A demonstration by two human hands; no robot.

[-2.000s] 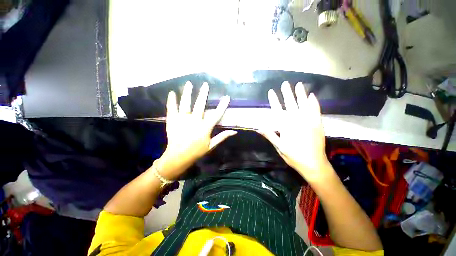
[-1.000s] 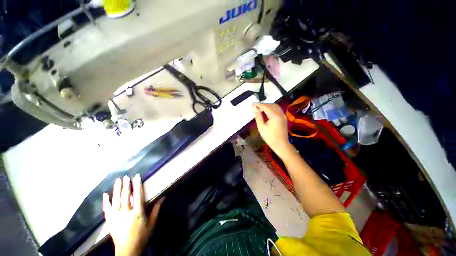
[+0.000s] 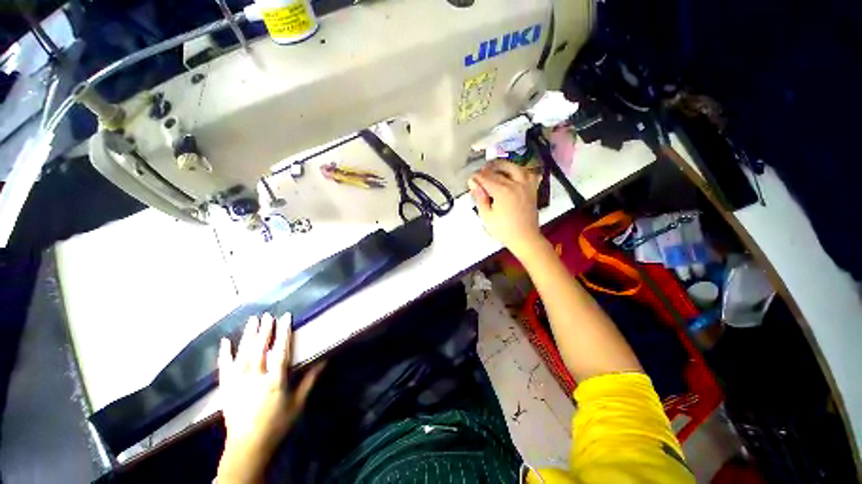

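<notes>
A long dark curved panel (image 3: 326,281) lies flat along the front edge of the white table, with a purple-blue line near its lower edge. My left hand (image 3: 257,373) rests on the panel's left part, fingers spread. My right hand (image 3: 508,200) is beyond the panel's right end, by the sewing machine's base, with its fingers curled. Whether it holds something cannot be told. Black shears (image 3: 412,185) lie under the machine arm, handles close to the panel's right end.
A white JUKI sewing machine (image 3: 359,80) stands across the back, with a thread spool (image 3: 286,21) on top. A small yellow-handled tool (image 3: 353,176) lies under its arm. White and dark scraps (image 3: 510,139) lie at the table's right. A red basket (image 3: 695,354) is below at right.
From both palms on the panel, my right hand has moved right, lately to the scraps by the machine. My left hand stays on the panel. The view has turned, bringing the machine into sight.
</notes>
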